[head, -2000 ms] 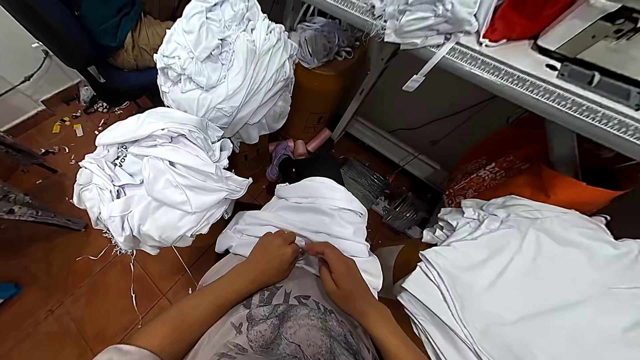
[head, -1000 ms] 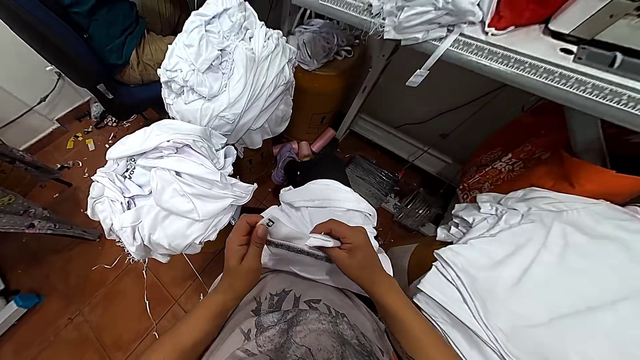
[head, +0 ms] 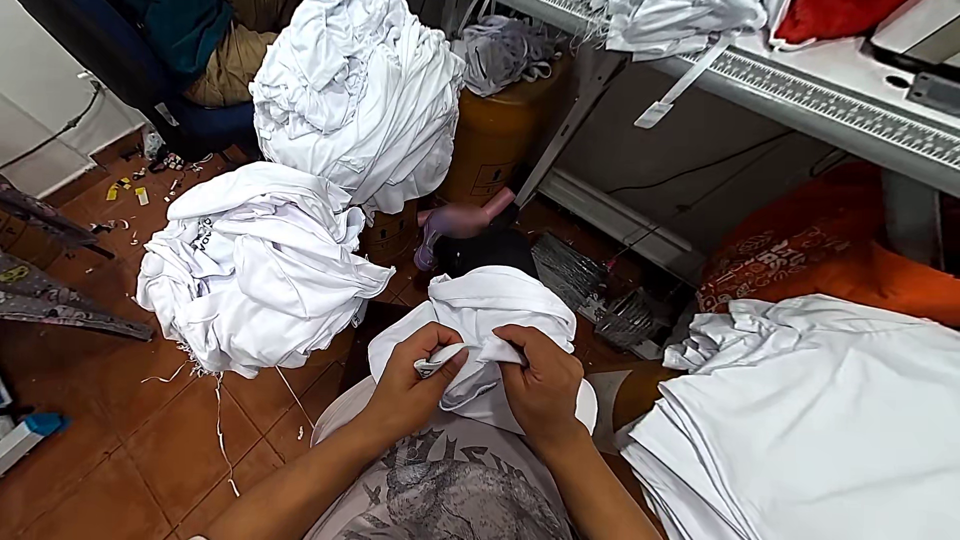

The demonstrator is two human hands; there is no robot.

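White fabric [head: 495, 300] lies bunched over my lap. My left hand [head: 420, 375] pinches a folded edge of it between thumb and fingers, and a bit of dark print shows on that fold. Close by on the right, my right hand [head: 536, 375] grips another part of the same edge, with its fingers curled under. A short stretch of cloth runs between the two hands. Left of my hands sits a rounded heap of white garments [head: 262, 270] with loose threads hanging down. A stack of flat white fabric pieces [head: 810, 420] lies at my right.
Behind the near heap stands a taller white cloth pile [head: 360, 97], beside a seated person [head: 217, 60]. A metal-edged table [head: 825, 97] with a hanging strap crosses the upper right. Under it are an orange bag [head: 810, 240] and plastic-wrapped bundles [head: 570, 266]. Scraps litter the tiled floor [head: 187, 435].
A second ago my hands held a dark-marked strip of the fabric stretched between them. Now they are closer together, and the edge is folded and bunched.
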